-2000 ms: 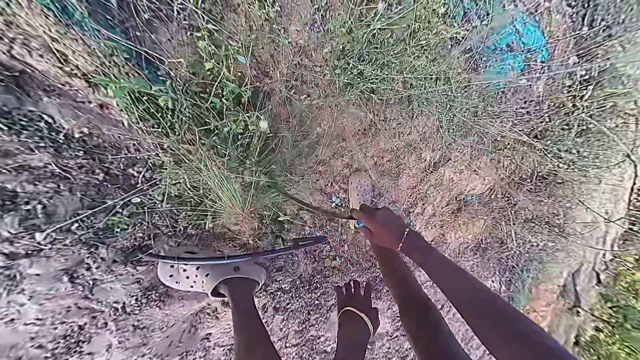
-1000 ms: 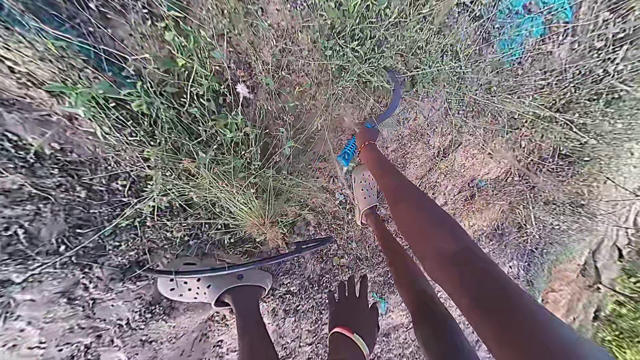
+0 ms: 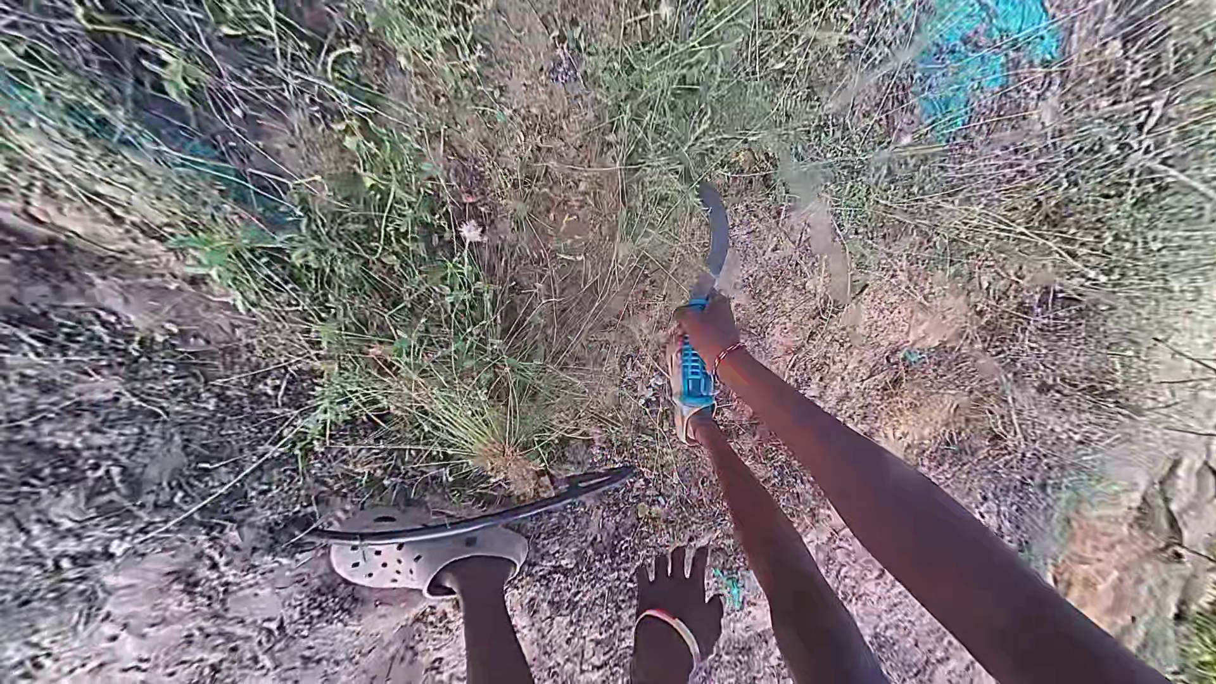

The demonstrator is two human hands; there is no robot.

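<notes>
My right hand (image 3: 711, 328) is closed round the blue handle of a sickle (image 3: 717, 228), just above my right foot in its perforated clog (image 3: 680, 418). The curved metal blade points away from me, its tip among the grass. Low in the view my left hand (image 3: 676, 598) is held with its fingers spread, nothing in it, and a pale band round the wrist. A tuft of grass (image 3: 503, 446) grows between my feet, left of the sickle. My left foot wears a matching pale clog (image 3: 418, 560), and a long, dark curved strip (image 3: 532, 508) crosses over it.
Dense green and dry weeds (image 3: 399, 190) spread over the far side. Turquoise netting or cloth (image 3: 978, 57) lies in the weeds at the far right. Bare, rough soil (image 3: 142, 532) runs along the near left, and a rocky edge (image 3: 1140, 541) shows at the lower right.
The sickle's blade pointed left two seconds ago; it now points away from me. Since one second ago my right hand has come back nearer my right foot. My left hand stays low with fingers spread.
</notes>
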